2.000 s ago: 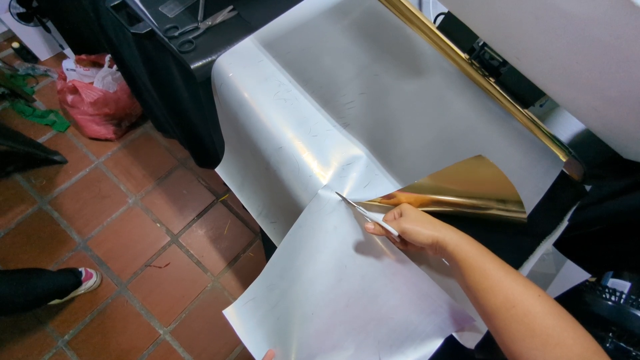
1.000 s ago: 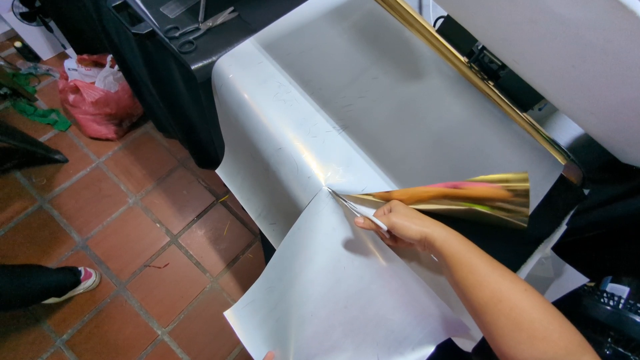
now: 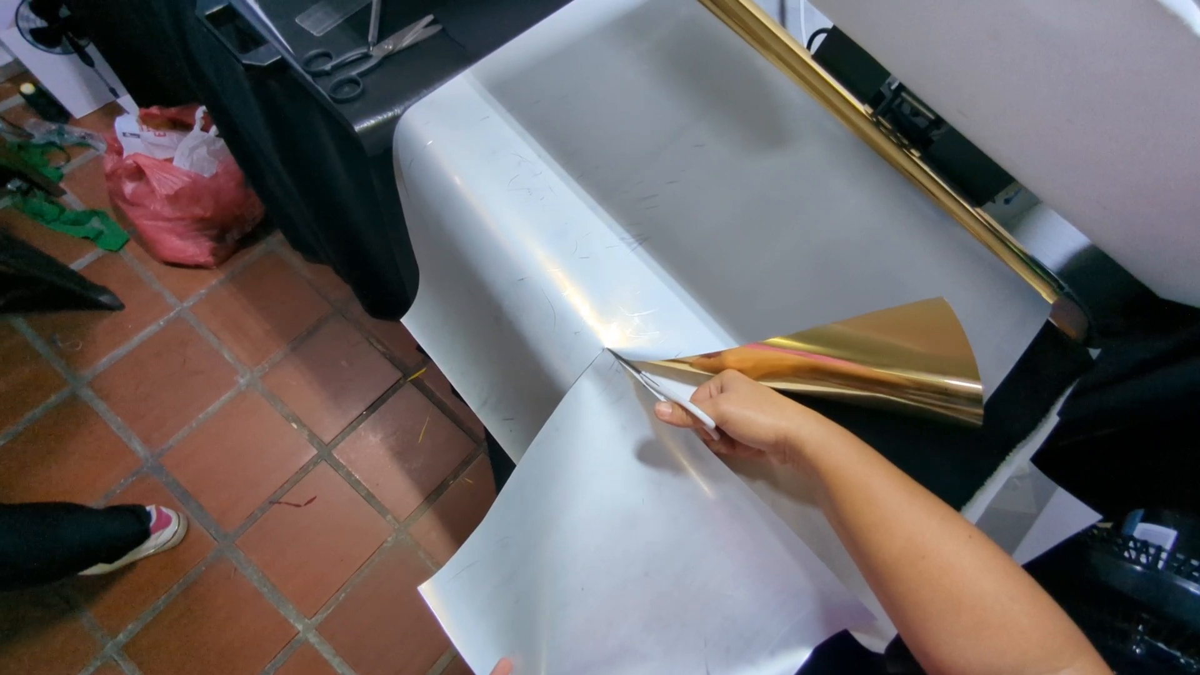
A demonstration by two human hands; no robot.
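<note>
A large metallic gold sheet with a silvery-white back [image 3: 581,169] lies back side up over the table and hangs over its front edge. Its gold face shows on a curled flap [image 3: 881,356] at the right, and a gold roll [image 3: 872,141] runs along the far side. My right hand [image 3: 736,412] is closed around white-handled scissors [image 3: 670,389], whose blades sit in the cut between the sheet and the lower piece [image 3: 647,553]. Only a fingertip of my left hand [image 3: 503,667] shows, at the lower piece's bottom edge; its grip is hidden.
Black-handled scissors [image 3: 370,58] lie on the black-covered table [image 3: 450,47] at the upper left. A red plastic bag [image 3: 183,197] and green scraps [image 3: 75,220] are on the tiled floor [image 3: 309,375]. Another person's shoe [image 3: 161,541] is at the left. A black slotted object [image 3: 1125,581] stands lower right.
The gold flap at the right has shifted and curled more narrowly than two seconds ago. My right hand has moved slightly left with the scissors. The black-handled scissors and the bag have stayed put.
</note>
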